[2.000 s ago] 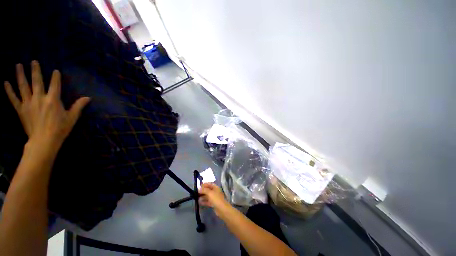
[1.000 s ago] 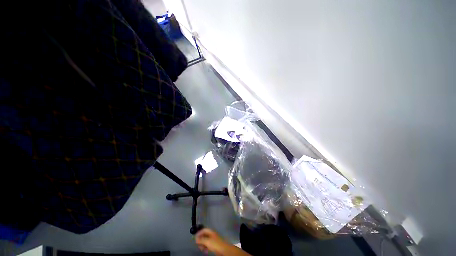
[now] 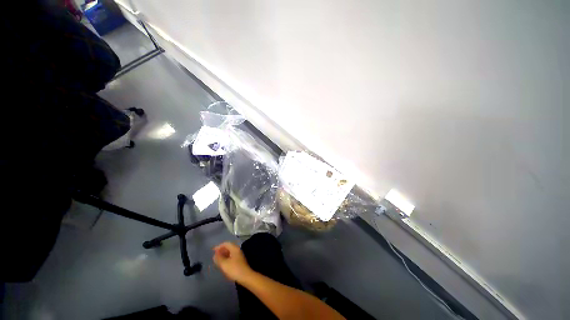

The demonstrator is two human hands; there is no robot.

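The dark checked coat [image 3: 69, 106] hangs along the left edge; its lower part is very dark and its check is faint. A black star-shaped wheeled base [image 3: 180, 229] stands on the floor beside it. My right hand [image 3: 230, 259] is low in the middle, just right of the base and over my dark-clothed leg. Its fingers look curled in, with nothing seen in them, and it does not visibly touch the coat. My left hand is not in view.
Clear bagged samples [image 3: 250, 187] lie on the floor along the white wall, with papers [image 3: 315, 184] on them. A white paper [image 3: 205, 195] lies near the base. A cable [image 3: 412, 272] runs by the wall. A blue container [image 3: 105, 17] is at the upper left.
My left hand has left the coat and the picture. The view has shifted, so the coat shows less and further left. My right hand and more of its forearm show again from the bottom edge.
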